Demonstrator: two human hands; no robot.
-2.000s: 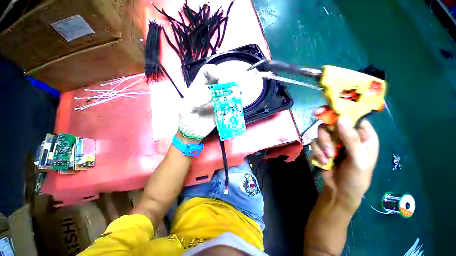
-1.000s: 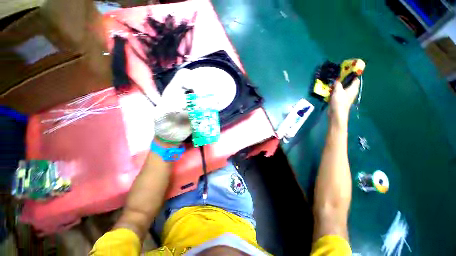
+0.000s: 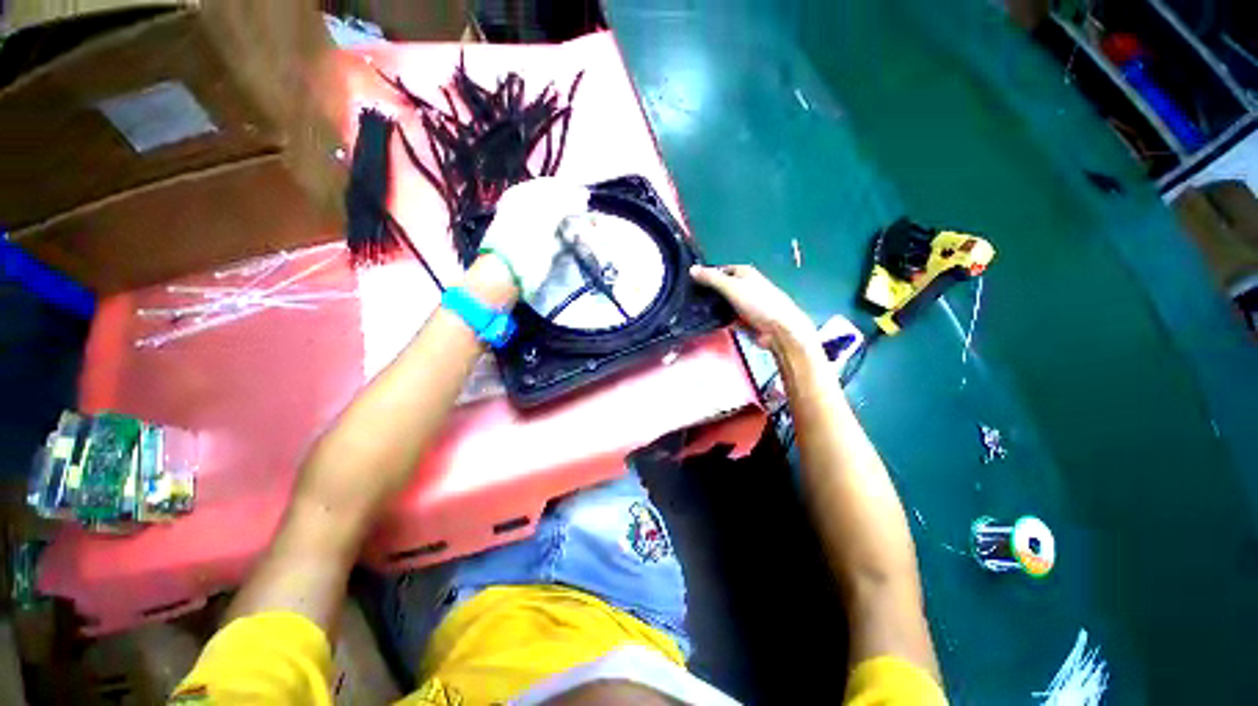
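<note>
The black square housing (image 3: 545,375) with a white round centre lies on the white sheet over the red surface. My left hand (image 3: 531,235), in a white glove with a blue wristband, is over the disc. A small dark-grey piece and thin black leads (image 3: 603,286) show at its fingers; whether it grips them is unclear. The green board seen earlier is not recognisable now. My bare right hand (image 3: 745,297) holds the housing's right edge. The yellow soldering gun (image 3: 952,258) rests at its black-and-yellow stand (image 3: 902,251) on the green bench.
Loose black leads (image 3: 497,131) and a straight bundle (image 3: 370,186) lie behind the housing. White strips (image 3: 242,299) and stacked boards (image 3: 113,469) are at left, below a carton (image 3: 166,124). A white power strip (image 3: 839,341) and solder spool (image 3: 1014,545) are at right.
My right hand has let go of the soldering gun at its stand and moved left to the housing. My left hand has moved up over the disc, and the board has gone from clear view.
</note>
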